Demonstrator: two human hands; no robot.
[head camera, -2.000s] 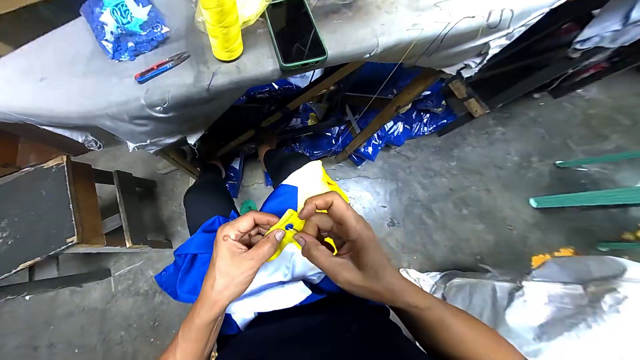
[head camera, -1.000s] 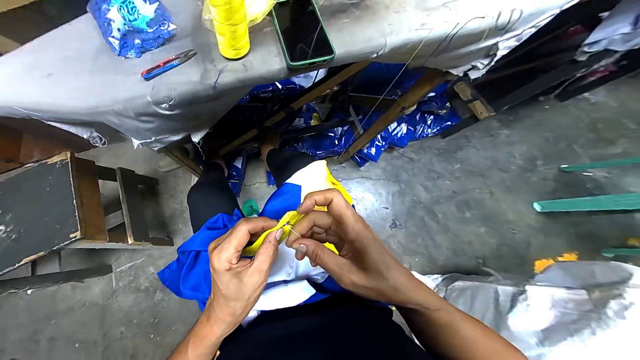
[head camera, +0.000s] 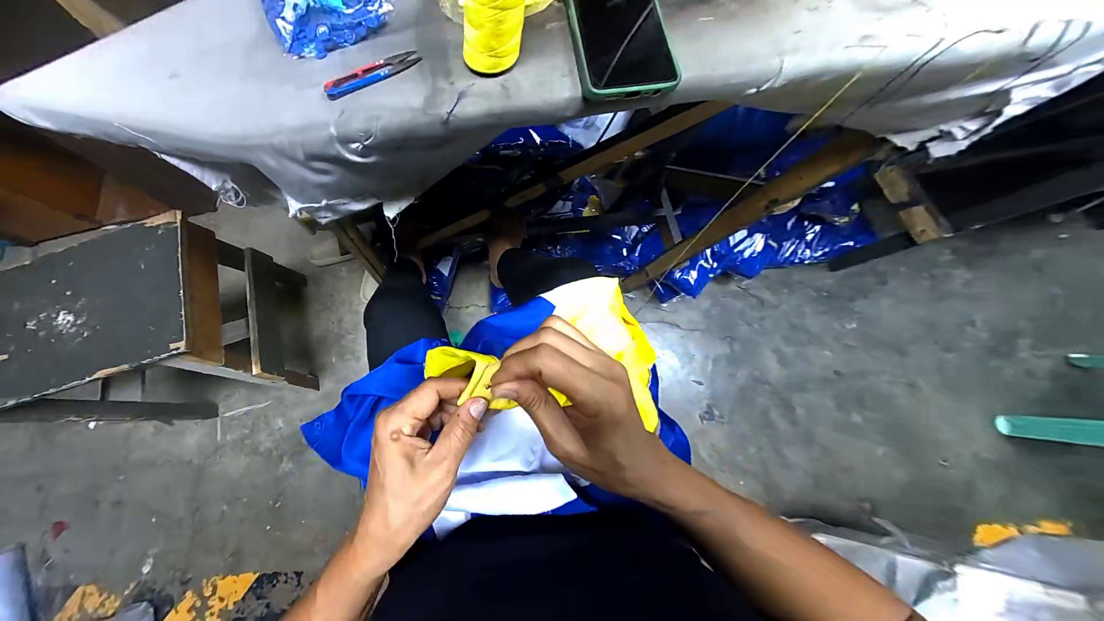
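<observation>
Across my lap lies a blue, white and yellow garment (head camera: 509, 457). My left hand (head camera: 423, 448) pinches a folded yellow part of it (head camera: 457, 362) between thumb and fingers. Close beside it, the thumb and forefinger of my right hand (head camera: 578, 397) are pinched at the same yellow fold; a small dark thing shows at their tips, too small to name. A yellow thread (head camera: 768, 164) runs slantwise from the table down toward my lap. On the table are a yellow thread spool (head camera: 493, 34) and red-and-blue thread snips (head camera: 371, 74).
The cloth-covered table (head camera: 259, 95) also bears a phone (head camera: 625, 43) and a bag of blue pieces (head camera: 328, 21). Blue plastic packages (head camera: 750, 250) lie beneath, among wooden braces. A worn wooden bench (head camera: 95, 302) is at left, green legs (head camera: 1048, 429) at right, silvery sheeting (head camera: 992, 578) at lower right.
The yellow part was spread two seconds ago, with a small dark blue spot showing between my hands; now it is folded and that spot is out of sight. My fingers have shifted on it.
</observation>
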